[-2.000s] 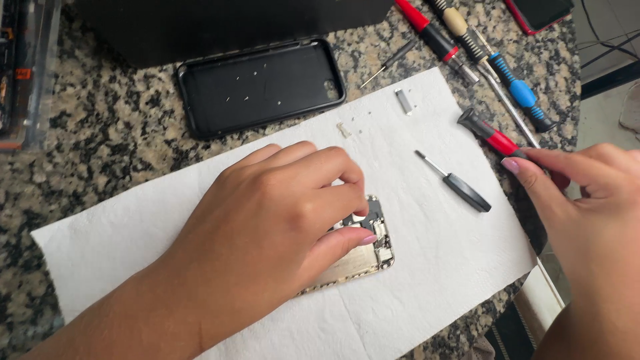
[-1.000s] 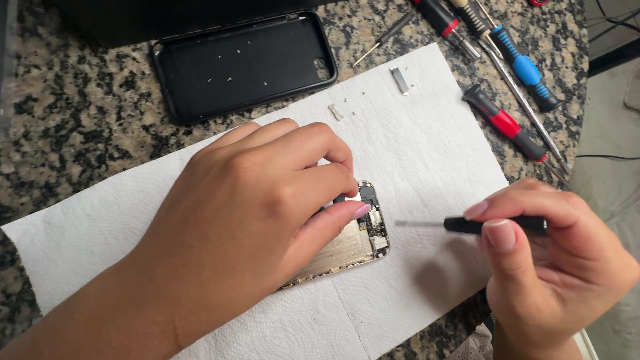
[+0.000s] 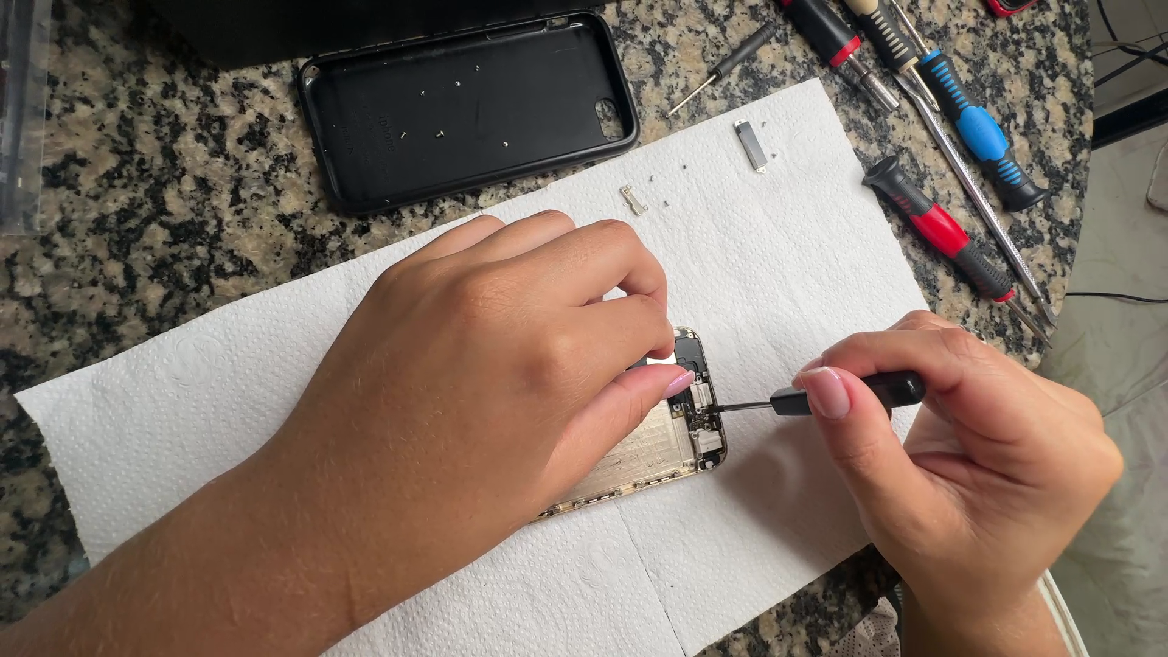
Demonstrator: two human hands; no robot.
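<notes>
An opened smartphone housing [image 3: 652,443] lies on a white paper towel [image 3: 785,237], partly covered by my left hand [image 3: 511,356]. The left thumb and fingers pinch at the upper end of the housing; whatever is between them is hidden. My right hand [image 3: 958,438] holds a small black screwdriver [image 3: 794,401] between thumb and fingers, its shaft pointing left and its tip at the housing's right end, among the small parts. Above the hands, a small metal bracket [image 3: 632,200], a grey metal part [image 3: 752,146] and several tiny screws rest on the towel.
A black phone case [image 3: 465,114] holding several tiny screws lies on the granite countertop [image 3: 210,182]. To the right are a red and black screwdriver [image 3: 940,228], a blue-handled tool [image 3: 981,132], a metal rod tool [image 3: 985,205] and other drivers. A thin screwdriver [image 3: 730,64] lies above the towel.
My right hand was at the red and black screwdriver; it now holds the small black screwdriver, which lay on the towel. Since one second ago its tip has moved left to the housing.
</notes>
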